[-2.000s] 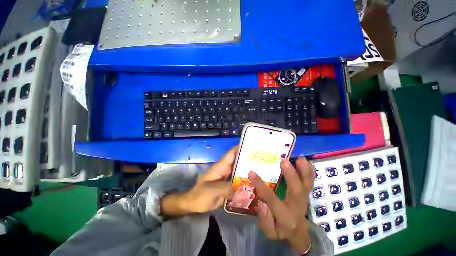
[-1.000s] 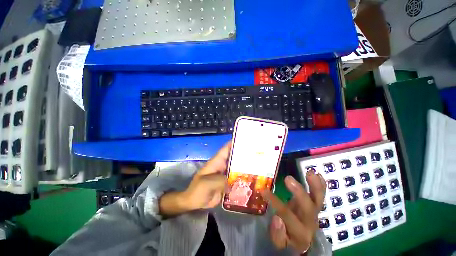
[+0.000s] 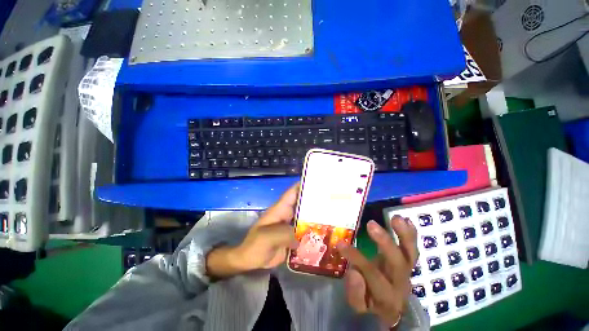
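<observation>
A smartphone (image 3: 330, 210) with a pale edge is held upright in front of me, its screen white above and orange-red with a pink figure below. My left hand (image 3: 261, 245) is bare and grips the phone's left side. My right hand (image 3: 381, 268) is bare, its fingers apart, with one finger over the lower right of the screen. I cannot tell whether that finger touches the glass. The right hand holds nothing.
A keyboard (image 3: 297, 143) lies on the blue pull-out shelf, with a mouse (image 3: 421, 125) at its right. The perforated plate (image 3: 223, 29) is behind. A white parts tray (image 3: 462, 249) with dark parts is at right; stacked trays (image 3: 55, 139) stand at left.
The phone has turned more upright since the first frame. My right hand has moved slightly right and down from the screen's middle to its lower part.
</observation>
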